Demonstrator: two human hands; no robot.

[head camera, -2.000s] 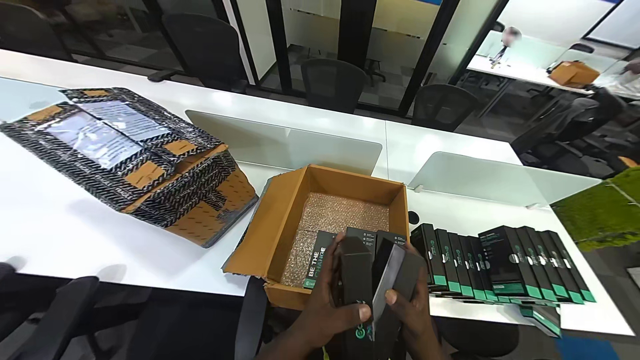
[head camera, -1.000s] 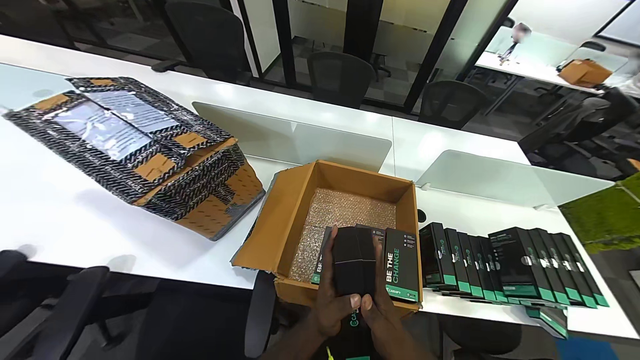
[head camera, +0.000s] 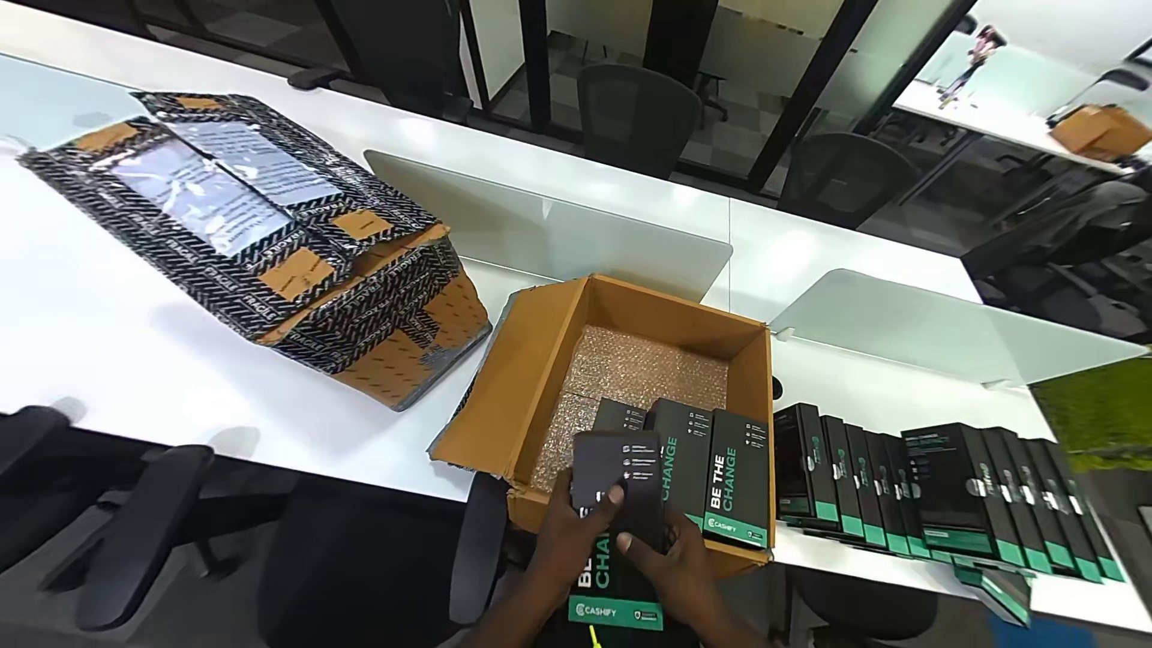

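A black product box with a green band (head camera: 616, 576) is held upright between my left hand (head camera: 576, 531) and my right hand (head camera: 666, 558), in front of the near wall of an open cardboard carton (head camera: 517, 382). Fingers of both hands press on its sides, thumbs on the face toward me. Inside the carton, bubble wrap (head camera: 648, 360) lines the bottom. Several similar black boxes lie in it, one with white and green lettering (head camera: 740, 477) at the right wall and another (head camera: 684, 441) beside it. The held box partly hides a further one.
A second carton (head camera: 378, 306) wrapped in printed tape stands at left on the white desk (head camera: 117, 288). Rows of black and green boxes (head camera: 954, 495) stand at right. Frosted dividers (head camera: 558, 216) cross the desk; black chairs (head camera: 360, 549) are at the near edge.
Two seconds ago my hands held black boxes at the near carton wall, turned differently; now a box's lettered front faces me. More boxes show inside the carton's near right part.
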